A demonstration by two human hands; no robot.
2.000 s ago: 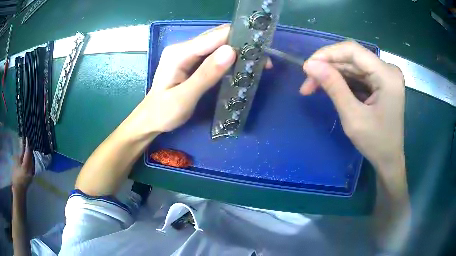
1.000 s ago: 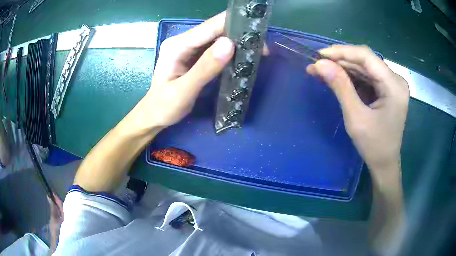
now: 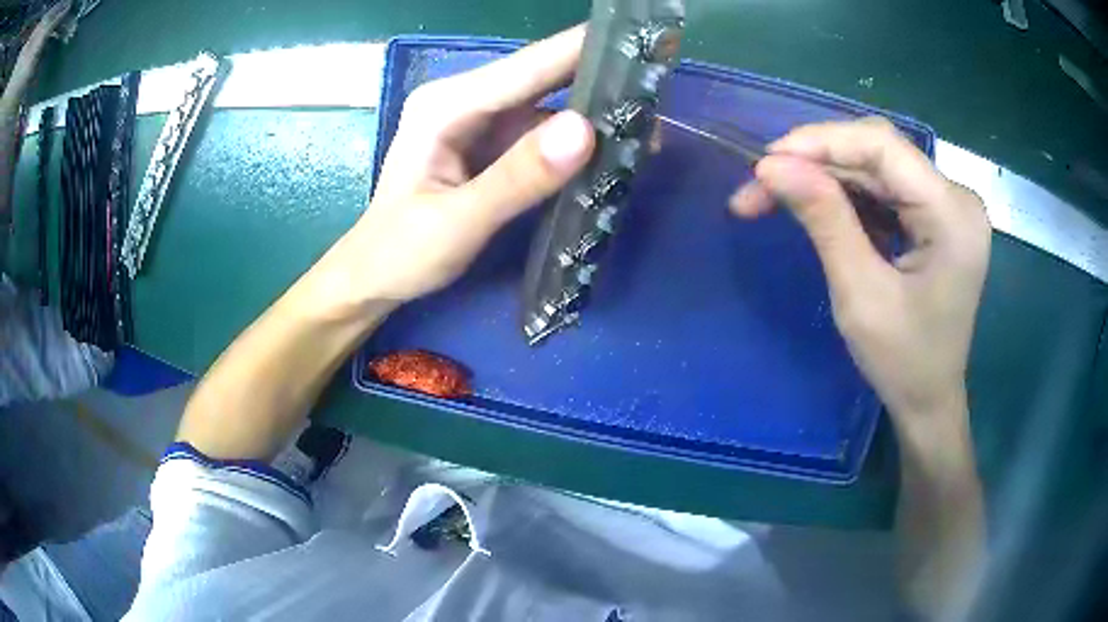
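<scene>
My left hand [image 3: 486,182] holds a long grey strip carrier [image 3: 567,201] upright and slightly tilted over the blue tray [image 3: 729,328]. A row of several dark round coil parts [image 3: 609,186] with shiny bits runs along the strip; its top end is cut off by the picture's edge. My right hand [image 3: 869,219] holds thin tweezers [image 3: 717,137] like a pen. Their tips point left and reach the strip's right edge, near the second visible part from the top; whether they touch it I cannot tell. The far fingers of my left hand are hidden behind the strip.
An orange-red clump of wire scraps [image 3: 419,373] lies in the tray's near left corner, with tiny specks across the tray. At left are stacked black strips [image 3: 88,219] and a pale loaded strip [image 3: 170,164] on the green bench [image 3: 280,231]. A person's sleeve [image 3: 49,346] shows at far left.
The strip has tilted and turned, so its parts show more from the side. The tweezers, held away from it one second ago, are back at its right edge. The person at left has shifted.
</scene>
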